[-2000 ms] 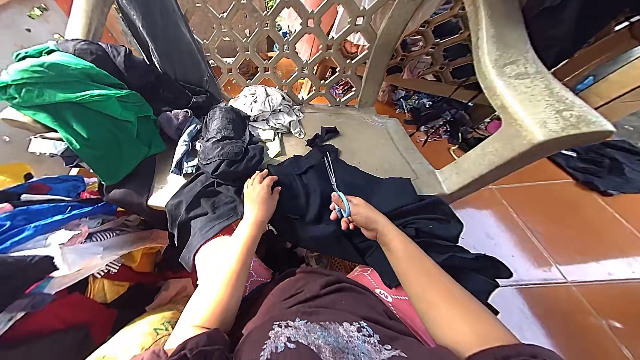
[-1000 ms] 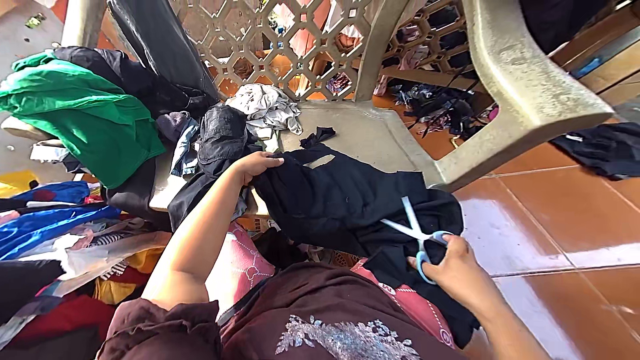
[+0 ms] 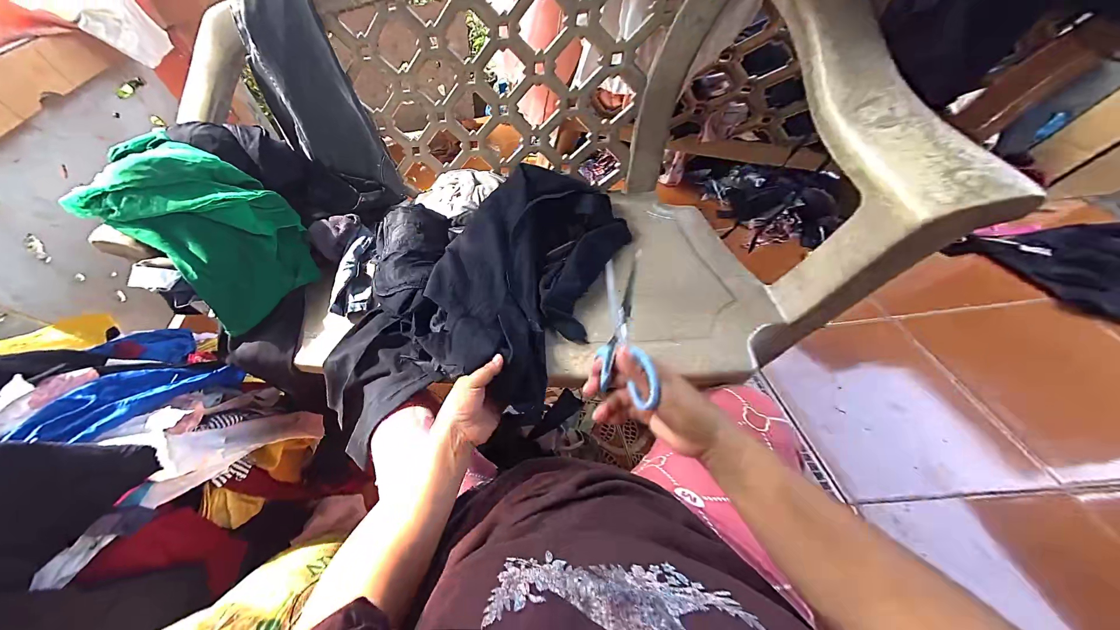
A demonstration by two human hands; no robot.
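My left hand [image 3: 473, 404] holds the lower edge of a black cloth [image 3: 499, 280], thumb on top, at the front of a beige plastic chair seat [image 3: 674, 289]. The cloth is bunched over the seat's left and middle. My right hand [image 3: 656, 407] has its fingers in the light blue handles of a pair of scissors [image 3: 619, 328]. Their blades point away from me over the seat, slightly apart, to the right of the cloth, with nothing seen between them.
A green cloth [image 3: 210, 219] lies over dark garments at the seat's left. Heaped mixed fabrics [image 3: 131, 394] lie low on the left. The chair's armrest [image 3: 919, 166] rises at the right, above a tiled floor [image 3: 945, 420]. More dark cloth [image 3: 1050, 258] lies on the floor.
The black cloth, spread toward the right over the seat front one second ago, is now bunched farther left and back. The scissors have moved from over the cloth to the bare seat.
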